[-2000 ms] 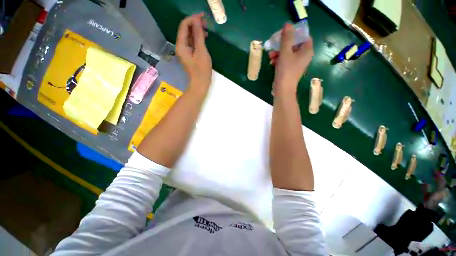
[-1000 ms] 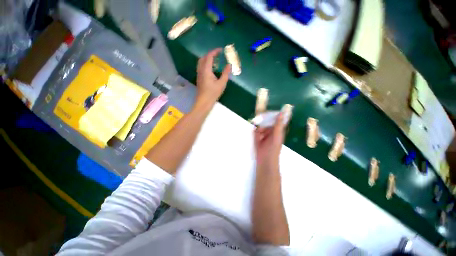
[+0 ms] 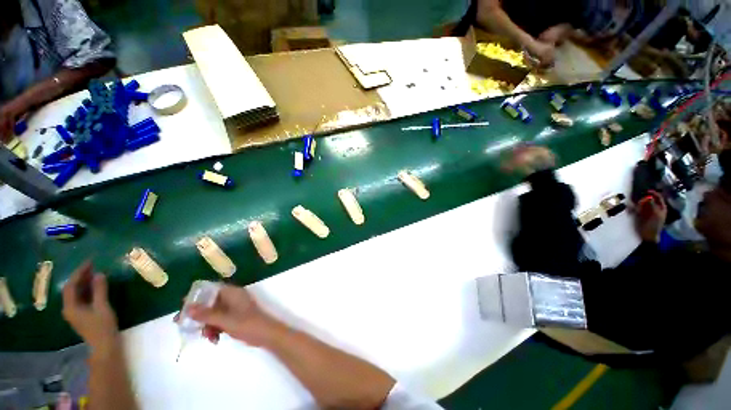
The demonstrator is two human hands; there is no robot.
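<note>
My right hand point(image 3: 238, 314) holds a clear-white squeeze bottle point(image 3: 198, 307), its thin tip pointing down over the white worktop sheet point(image 3: 385, 288). My left hand point(image 3: 90, 308) is raised over the near edge of the belt at the left, fingers apart and somewhat blurred; it holds nothing that I can see. Small tan parts lie spaced along the green conveyor belt point(image 3: 232, 192). One tan part point(image 3: 147, 267) lies between and beyond my hands, another point(image 3: 216, 256) lies just beyond my right hand, and one point(image 3: 43, 285) lies left of my left hand.
Blue pieces point(image 3: 146, 204) lie on the belt's far half. Across it are a blue pile point(image 3: 108, 128), a tape roll point(image 3: 167, 99), a yellow sheet stack point(image 3: 228, 76) and people's arms. At right, a dark-sleeved neighbour point(image 3: 641, 296) reaches over the belt beside a white-silver box point(image 3: 533, 300).
The view has swung to the right and up, showing the neighbour and the far worktop. The bottle's tip now points down, and my hands appear lower in the picture.
</note>
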